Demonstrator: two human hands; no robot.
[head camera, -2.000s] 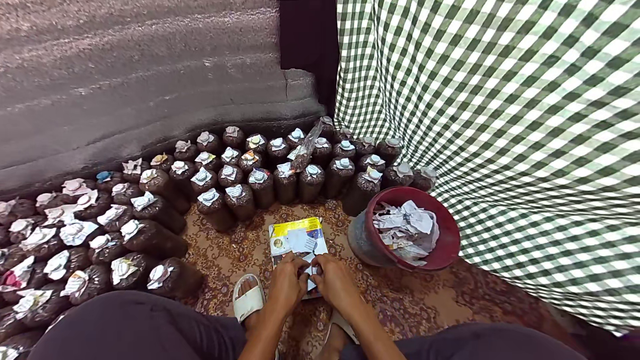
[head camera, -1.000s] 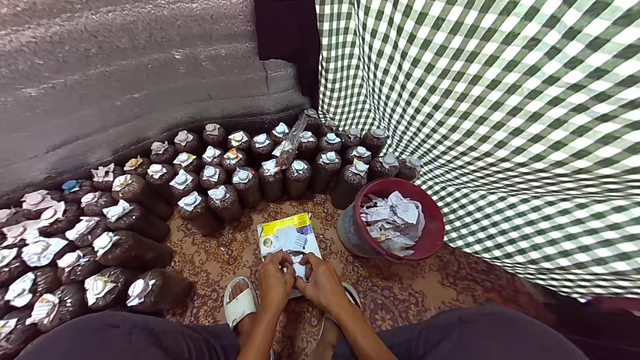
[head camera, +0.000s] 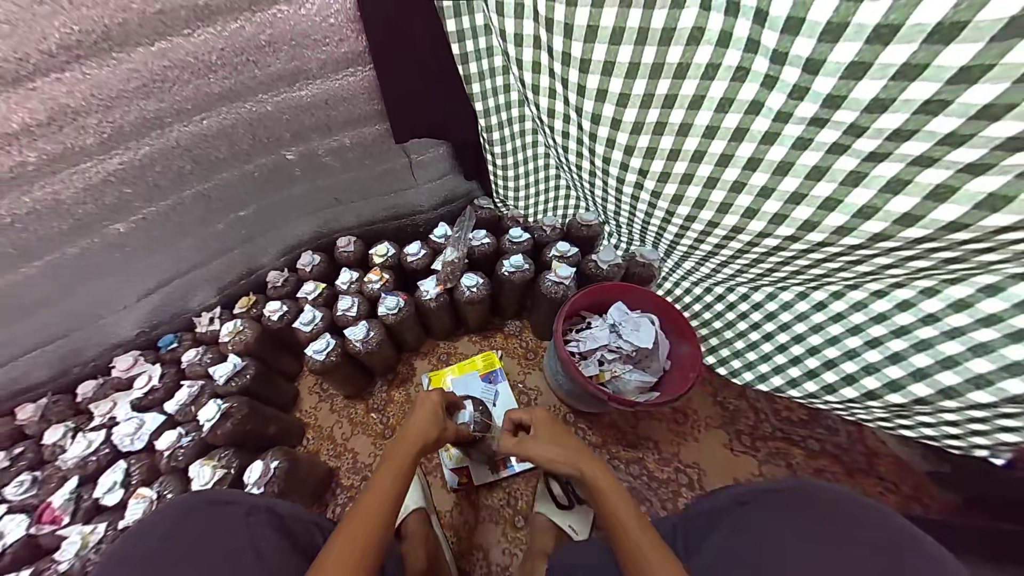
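Between my feet stands a dark filled plastic bag (head camera: 482, 418) with a piece of white paper (head camera: 464, 414) at its top. My left hand (head camera: 434, 419) grips the bag's top and paper from the left. My right hand (head camera: 534, 434) is at the bag's right, its fingers pinched on a thin rubber band (head camera: 498, 422) stretched from the bag's neck. Beneath the bag lies a printed sheet or magazine with a yellow edge (head camera: 464, 369), with paper pieces (head camera: 480, 387) on it.
Rows of dark filled bags with paper-covered tops (head camera: 336, 366) line the left and back. A red-rimmed bucket (head camera: 686, 352) of paper scraps stands right of the sheet. Black-handled scissors (head camera: 562, 492) lie by my right foot. A checkered cloth (head camera: 760, 160) hangs at the right.
My hands were close together over the bag's top; my right hand has moved to the right, drawing out the band. The scissors now show by my right foot.
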